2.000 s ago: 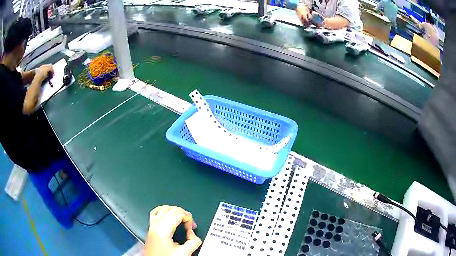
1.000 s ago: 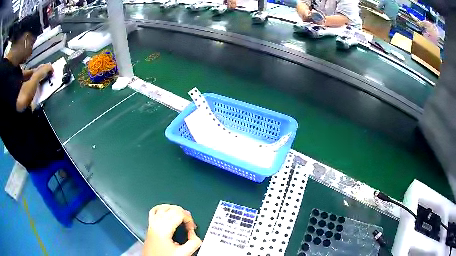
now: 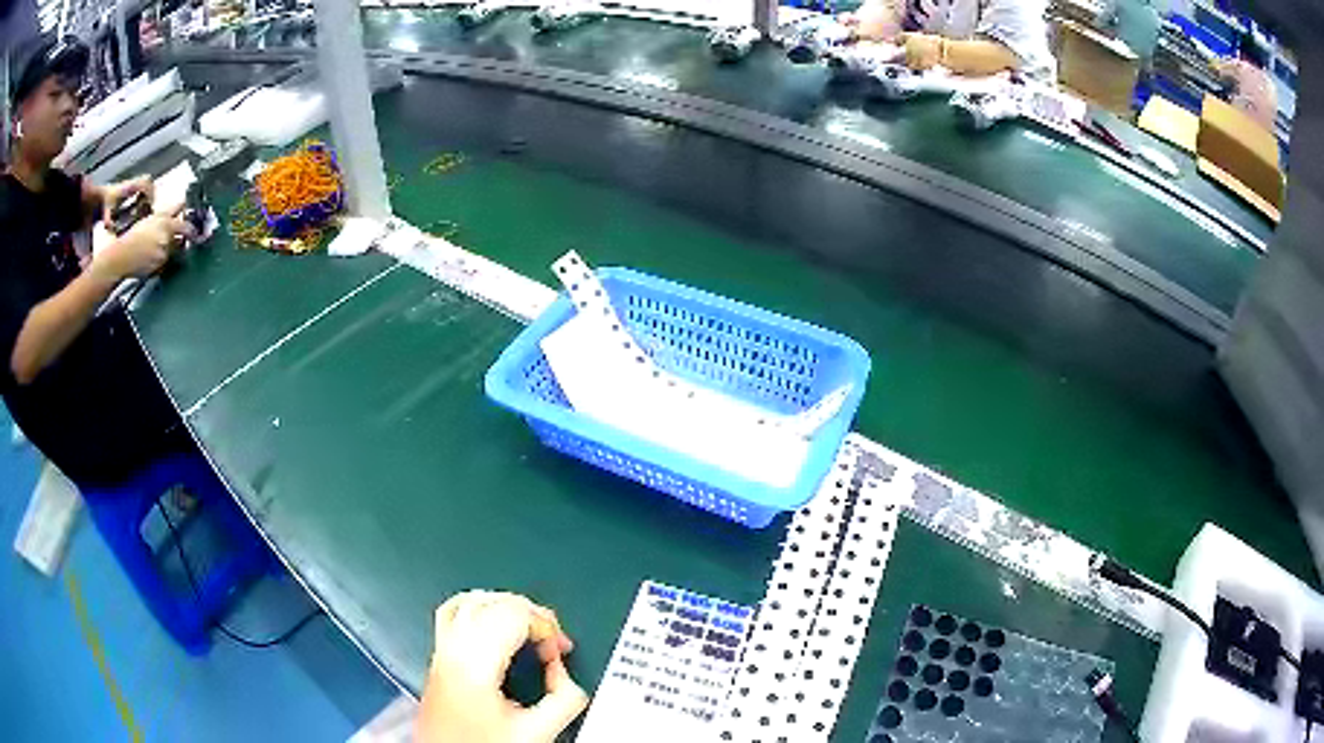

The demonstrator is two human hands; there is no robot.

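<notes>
My left hand [image 3: 501, 668] is at the bottom edge, partly cut off, with finger and thumb curled into a ring; whether anything is between the fingertips cannot be told. My right hand is not in view. Right of my left hand lies a label sheet [image 3: 668, 668] with rows of small dark labels. Beside it are white dotted strips [image 3: 818, 610], their far ends by the basket. Further right is a shiny clear backing sheet [image 3: 1016, 704] with round black pads [image 3: 948, 658] at its left; a cable plug [image 3: 1104, 688] lies over its right side.
A blue basket [image 3: 654, 460] behind the sheets holds used liner strips [image 3: 683, 428]. A foam tray [image 3: 1183, 653] at right holds black devices [image 3: 1243, 646]. A seated person [image 3: 73, 290] is at left, near orange bands [image 3: 298, 186]. Another person's arms show across the line.
The person at left has raised the head and lifted the hands. The items on the far line have shifted left. My left hand has hardly moved.
</notes>
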